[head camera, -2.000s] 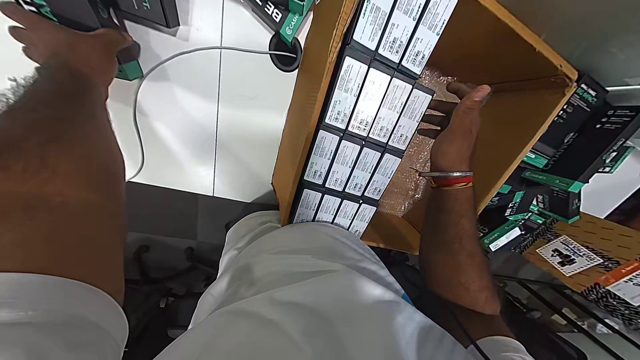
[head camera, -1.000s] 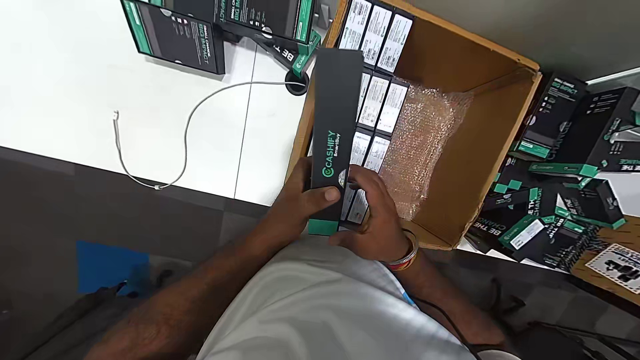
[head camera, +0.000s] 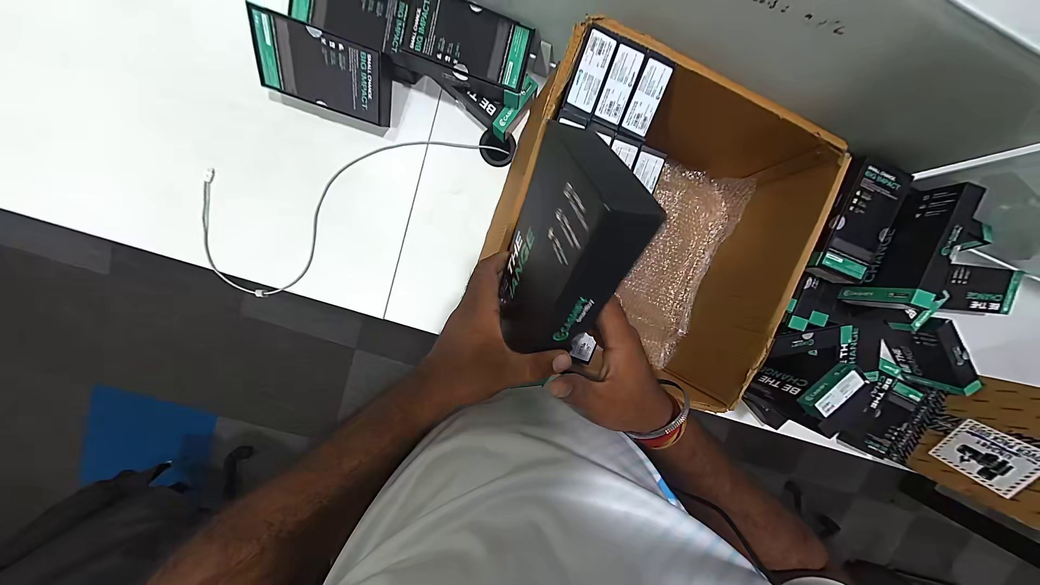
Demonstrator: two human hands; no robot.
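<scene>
A black retail box with green lettering (head camera: pixel 569 236) is held between both hands, tilted, over the left side of an open cardboard carton. My left hand (head camera: pixel 496 341) grips its lower left edge, thumb across the near end. At the near right corner my right hand (head camera: pixel 613 374) is closed around the box, its thumb close to the left one. Inside the cardboard carton (head camera: pixel 756 317), upright boxes with white printed labels (head camera: pixel 621 81) stand in rows along the left wall, partly hidden by the held box. Bubble wrap (head camera: pixel 691 244) lies beside them.
More black-and-green boxes (head camera: pixel 325 69) stand on the white table (head camera: pixel 122 146) at the upper left. A white cable (head camera: pixel 317 203) curls from a round grommet (head camera: pixel 496 148). Right of the carton, black-and-green boxes (head camera: pixel 877 357) lie in a jumbled pile beside a brown carton (head camera: pixel 995 394).
Two seconds ago my left hand was at the boxes on the table and my right hand inside the carton. Both now hold one box, which has tipped since one second ago, showing another face.
</scene>
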